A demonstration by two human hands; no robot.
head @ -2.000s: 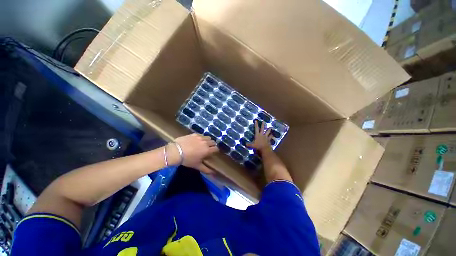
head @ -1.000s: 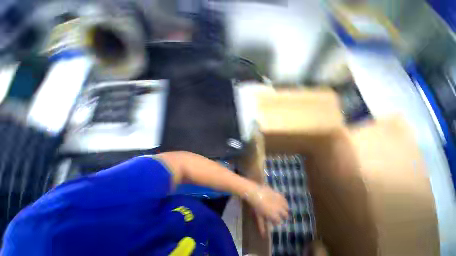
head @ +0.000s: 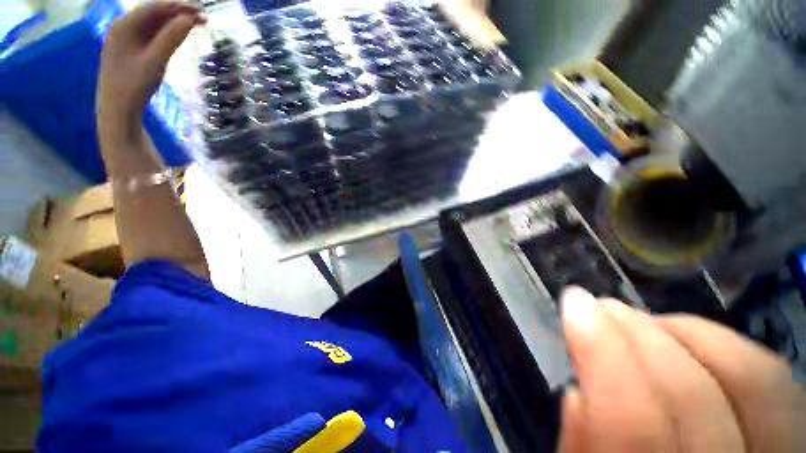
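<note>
Stacked blister trays [head: 353,150] filled with dark oblong parts stand in a tall pile at upper centre, blurred. My left hand [head: 146,44], with bracelets at the wrist, is raised beside the pile's left corner; its fingers bend towards the pile and nothing shows in it. The marking fixture [head: 570,257], a dark block, sits on the silvery base plate [head: 508,283]. My right hand [head: 672,372] is large and blurred at lower right, over the plate's near right part, cut off by the frame edge; whether it holds anything is hidden.
A laser head ring [head: 667,221] with yellow inner rim is right of the fixture. A blue-and-tan box [head: 596,111] with small items lies behind. The machine bed's blue edge [head: 442,327] runs beside my body. Brown cartons [head: 79,239] are at far left.
The view has swung from the open carton and its tray to the pile and fixture. My left hand is away from the carton, up by the pile; my right hand shows over the plate.
</note>
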